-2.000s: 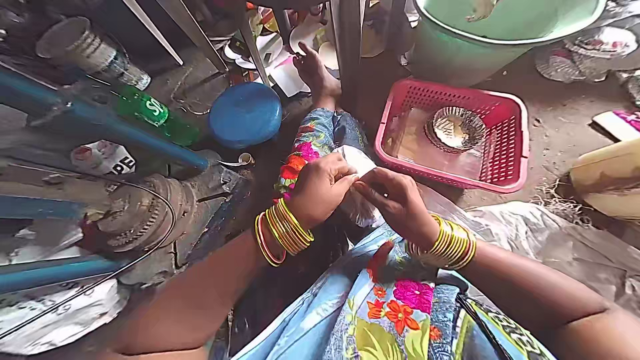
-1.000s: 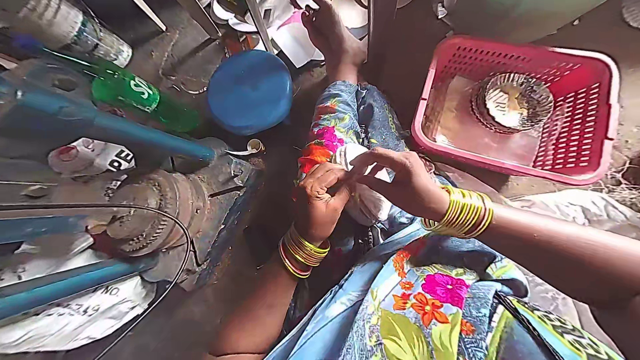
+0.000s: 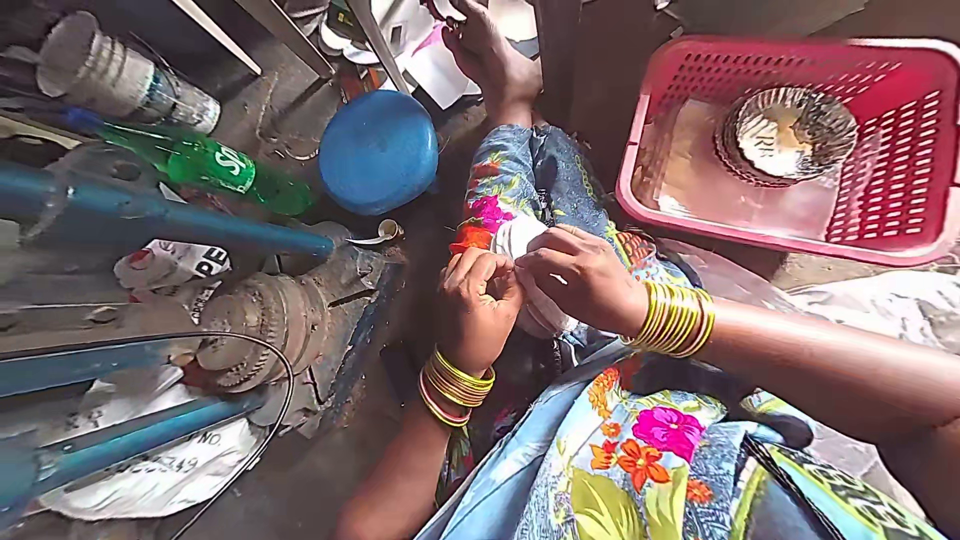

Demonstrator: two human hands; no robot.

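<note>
Over my lap lies a white, rounded bundle (image 3: 545, 304), its material unclear; it rests on my flower-patterned clothing. My left hand (image 3: 481, 304) is at its left side, thumb and fingertips pinched together near its edge. My right hand (image 3: 585, 277) bends over its top, and its fingertips meet those of my left hand. Both hands seem to grip the white material, though the fingers hide the exact spot. To the right stands a pink plastic basket (image 3: 634, 172) that holds a stack of crinkled foil bowls (image 3: 787, 135) on a flat sheet.
A blue round stool or lid (image 3: 379, 152) is left of my leg. Farther left are a green plastic bottle (image 3: 210, 166), stacked cups (image 3: 112, 71), and a machine with blue metal bars (image 3: 172, 217) and a ridged round part (image 3: 262, 330). A black cable (image 3: 289, 382) curves beside it.
The view has shifted closer to my lap. Both hands stay together at the white bundle, and my fingers have changed their hold slightly.
</note>
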